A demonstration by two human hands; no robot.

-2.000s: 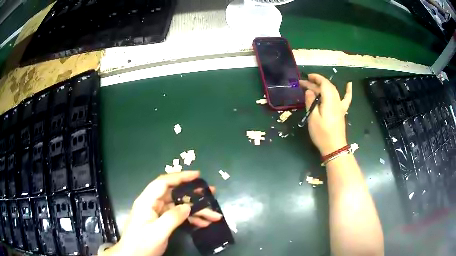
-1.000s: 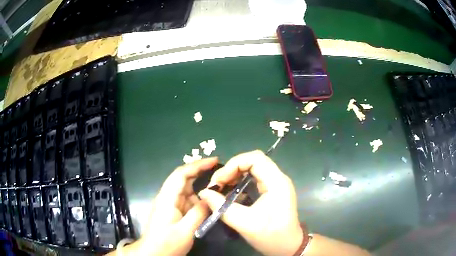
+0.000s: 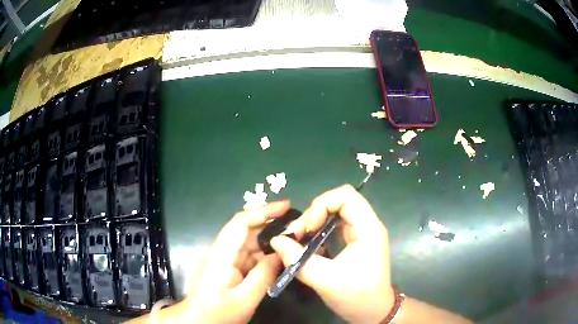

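A black phone housing (image 3: 274, 233) is held low between both hands, mostly covered by the fingers. My left hand (image 3: 237, 266) grips it from the left side. My right hand (image 3: 345, 253) is at its upper right, with thumb and fingertips pressed on or close to it. The right hand also holds black tweezers (image 3: 304, 261) slanting across the palm, with the metal tip pointing up and away. What the right fingertips do on the housing is hidden.
A blister tray of housings (image 3: 151, 190) fills the left. Another tray (image 3: 558, 171) is at the right edge, a far tray (image 3: 158, 22) at upper left. A red-cased smartphone (image 3: 405, 79) lies against the white ledge (image 3: 272, 62). Pale liner scraps (image 3: 368, 161) lie scattered on the green surface.
My right hand has come from beside the smartphone to the housing, which has been raised and covered by both hands. Since the last earlier frame the hands have barely changed; the view has shifted slightly.
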